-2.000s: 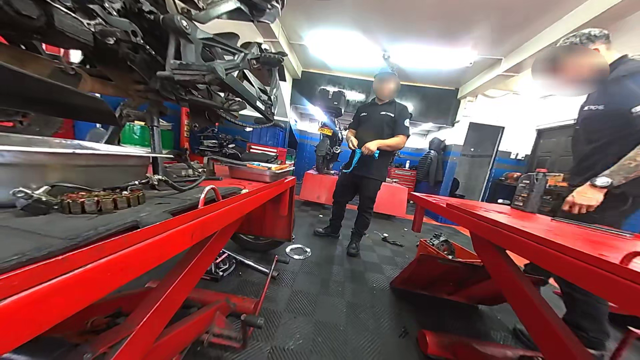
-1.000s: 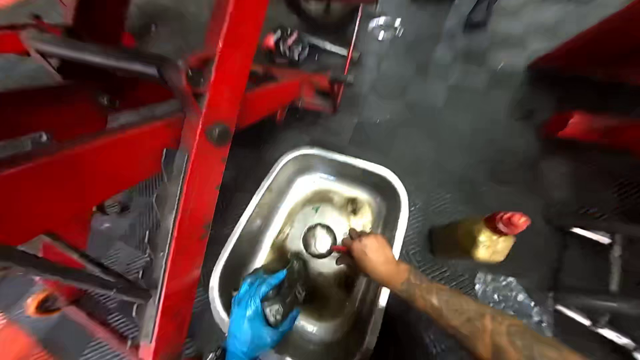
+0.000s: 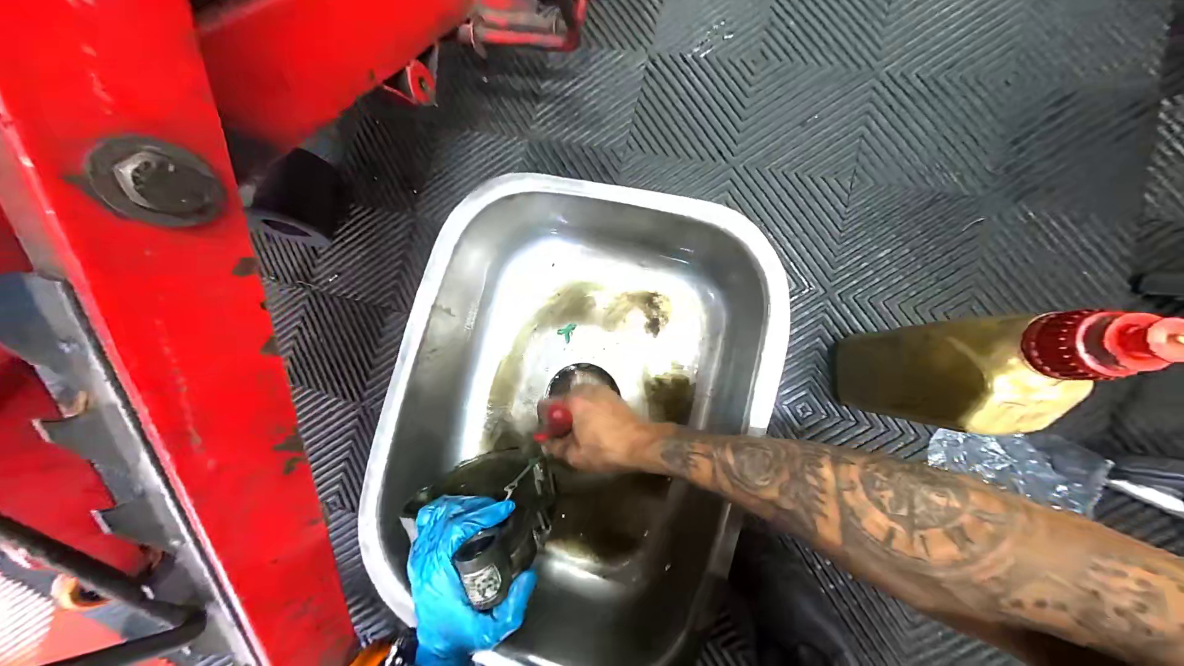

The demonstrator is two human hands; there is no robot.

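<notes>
A rectangular stainless steel basin (image 3: 772,324) with dark, oily liquid stands on the floor. At its lower left, my left hand (image 3: 462,583), in a blue glove, is closed around a dark, wet mechanical part (image 3: 523,518) with a short cylindrical end. My bare right hand (image 3: 597,425) reaches in from the right, over the basin's middle, and grips a red-handled tool (image 3: 555,418). The tool's working end is blurred or hidden. A dark round thing (image 3: 583,373) shows just behind that hand. A small green scrap (image 3: 566,331) lies on the basin's bottom.
A red steel lift frame (image 3: 213,388) with a large bolt (image 3: 153,180) runs along the left, close to the basin. Right of the basin are a bottle of yellowish liquid (image 3: 925,370) with a red cap and a crumpled clear plastic bag (image 3: 1017,467). Ribbed black mats (image 3: 786,120) cover the floor.
The view has swung from the workshop down to the basin. Since one second ago, my right hand has moved over the round thing and nearer to the part in my left hand.
</notes>
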